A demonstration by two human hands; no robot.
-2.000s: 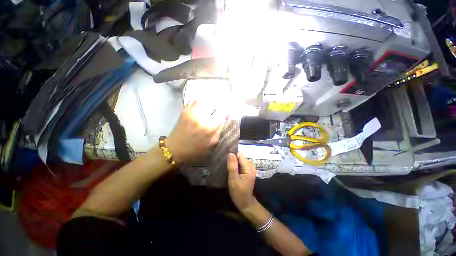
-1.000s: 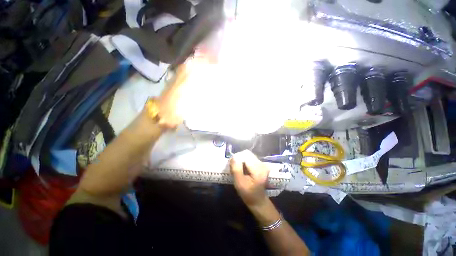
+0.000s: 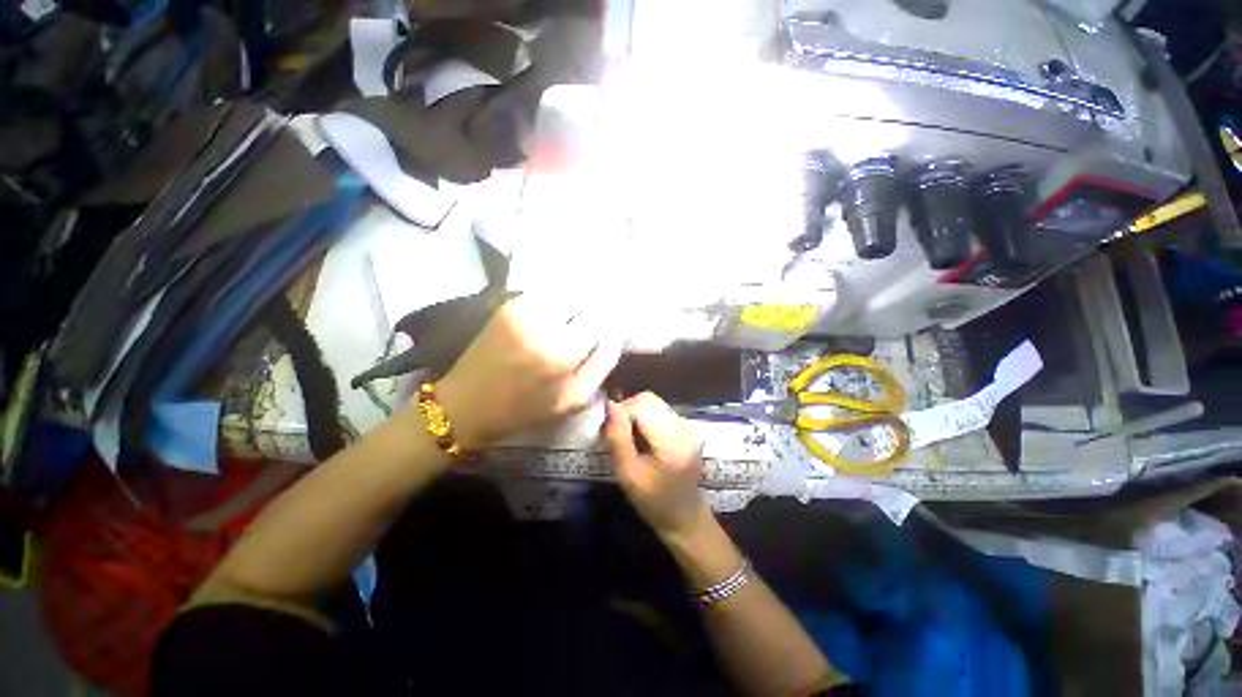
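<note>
My left hand (image 3: 524, 375) is at the sewing plate, its fingers partly washed out by the lamp glare. A dark fabric piece (image 3: 433, 341) sticks out to the left from under it, and the hand covers the rest. My right hand (image 3: 661, 456) is just right of it, above the table's front edge. Its thumb and fingertips are together; what is between them is too small to tell. The overlock machine (image 3: 872, 293) stands ahead, its needle area hidden by glare. Yellow-handled scissors (image 3: 847, 413) lie right of my right hand.
A white printed strip (image 3: 974, 406) lies right of the scissors. Grey, white and blue cut pieces (image 3: 204, 259) are piled at left. A red bag (image 3: 130, 586) is lower left. Blue cloth (image 3: 913, 606) and white offcuts (image 3: 1185, 586) are lower right.
My left hand moved up into the glare and came back to the front of the plate. The grey-brown piece between my hands is gone from there; a dark piece now shows left of my left hand.
</note>
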